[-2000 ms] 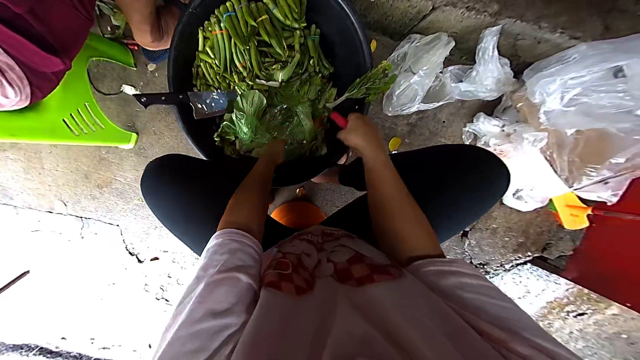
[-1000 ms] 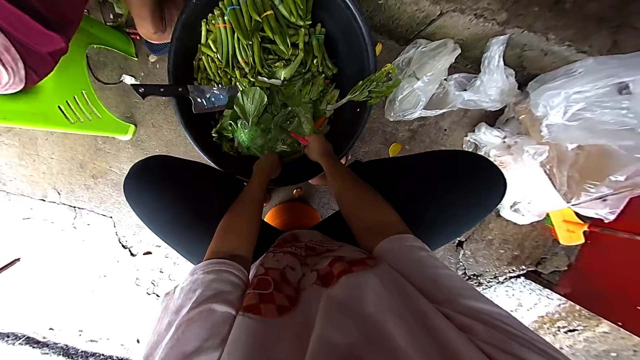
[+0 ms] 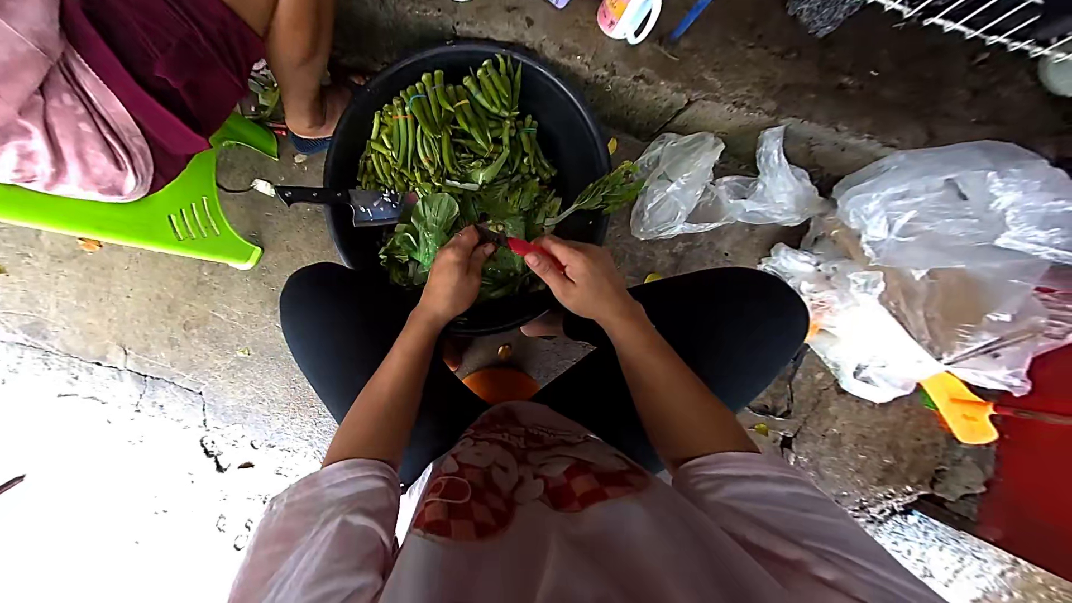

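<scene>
A black plastic tub (image 3: 590, 117) stands in front of my knees. Bundles of long green pods (image 3: 448, 117), tied with rubber bands, fill its far side, and leafy greens (image 3: 523, 201) lie nearer me. Over the tub's near side, my right hand (image 3: 578, 276) grips a small knife by its red handle (image 3: 526, 247). Its blade points left, towards the fingertips of my left hand (image 3: 456, 272), which are pinched together among the leaves; what they hold is too small to tell. A cleaver (image 3: 377, 207) with a black handle rests across the tub's left rim.
At the upper left a person (image 3: 306, 75) sits by a green plastic stool (image 3: 167, 218). Plastic bags (image 3: 712, 188) lie to the right, with a yellow plastic tool (image 3: 963, 410) beside a red surface (image 3: 1030, 469). A white wire rack (image 3: 971, 25) is at the upper right.
My right hand, with the red-handled knife, moved left from the tub's right side to near my left hand and is now slightly apart from it. The cleaver remains across the rim.
</scene>
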